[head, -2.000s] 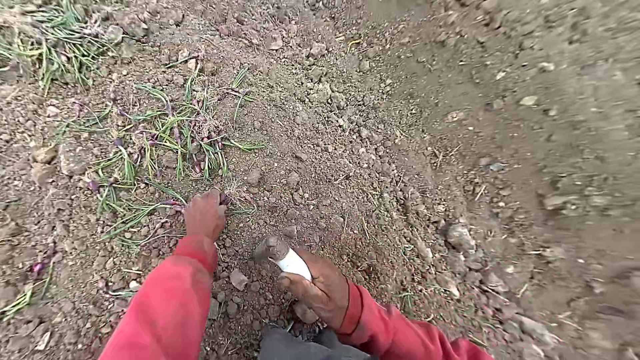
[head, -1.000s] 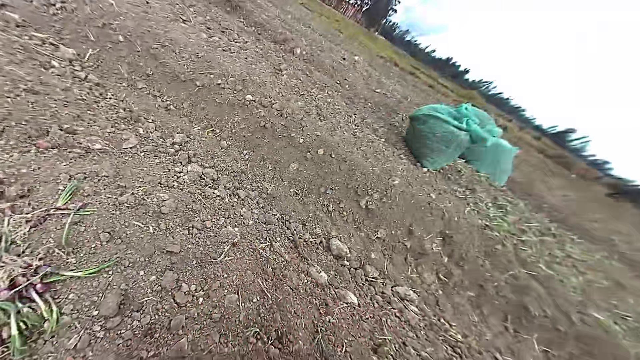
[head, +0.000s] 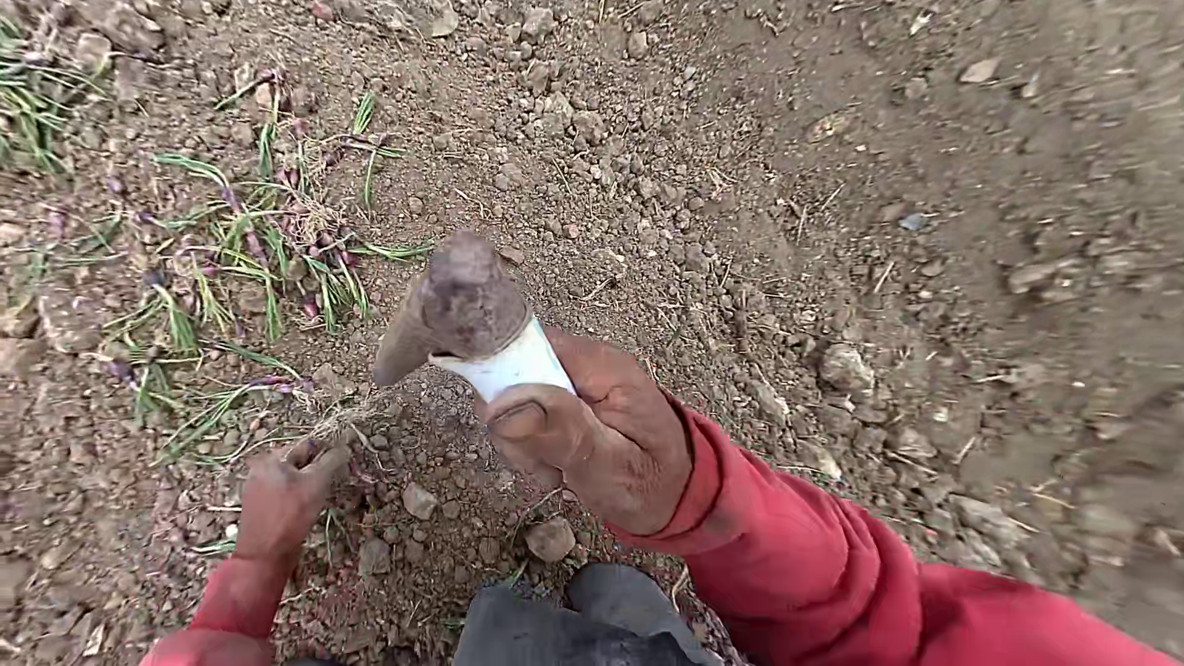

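Observation:
My right hand is closed around the white-wrapped handle of a short hand tool with a soil-caked head, raised above the ground at the centre. What the tool is exactly, I cannot tell. Low on the left, my left hand reaches down to the soil, its fingertips at a tuft of pale roots; whether they grip it is unclear. Just above that hand lie uprooted red onions with green leaves, scattered in a loose patch.
More green onion leaves lie at the upper left. Stones and clods dot the loose soil, with a larger stone to the right. My knee in dark cloth shows at the bottom edge.
The view swung up to green mesh sacks a second ago and is back on the ground. Both hands, out of sight then, are in view again; the tool is still in my right hand.

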